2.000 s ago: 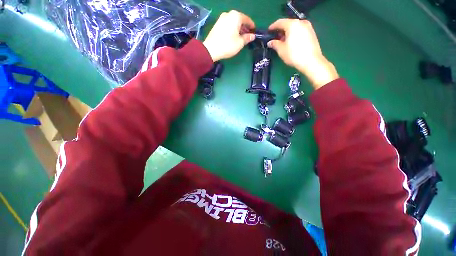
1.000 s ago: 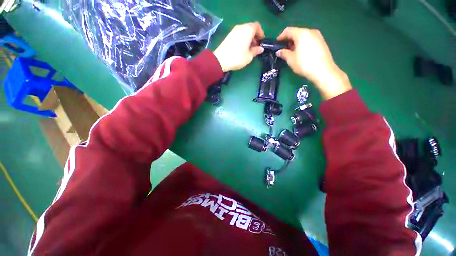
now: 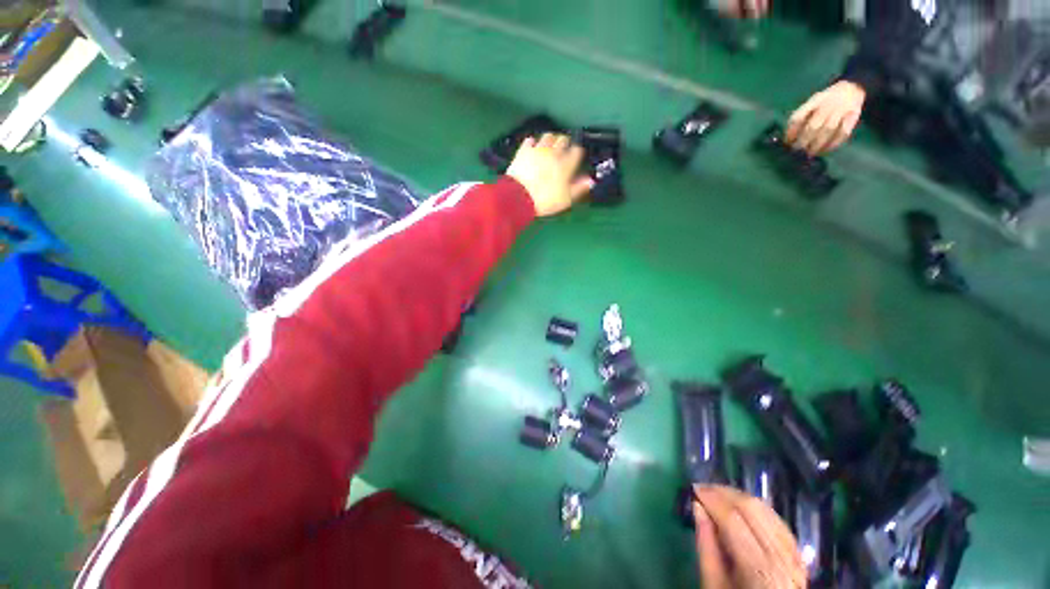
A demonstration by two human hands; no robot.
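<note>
My left hand (image 3: 550,175) is stretched out at the far side of the green bench, its fingers against black part-assembled units (image 3: 602,167); whether it grips one is hidden. My right hand (image 3: 746,538) is at the lower right, its fingertips pinching the near end of a long black housing (image 3: 701,431). Between the hands lie loose black cylinders (image 3: 599,412) with small silver fittings (image 3: 572,509) and a thin wire. One black cylinder (image 3: 562,331) lies apart, just behind them.
A large clear bag of black parts (image 3: 271,190) lies at the left. A pile of black housings (image 3: 910,512) is at the right. Black units lie along the far strip, where another person's hand (image 3: 826,117) touches one. Blue stool (image 3: 46,305) and open carton (image 3: 121,403) stand at the lower left.
My hands have parted from the black unit held between them. My left hand has moved to the far side, my right hand down to the right pile. The view has shifted.
</note>
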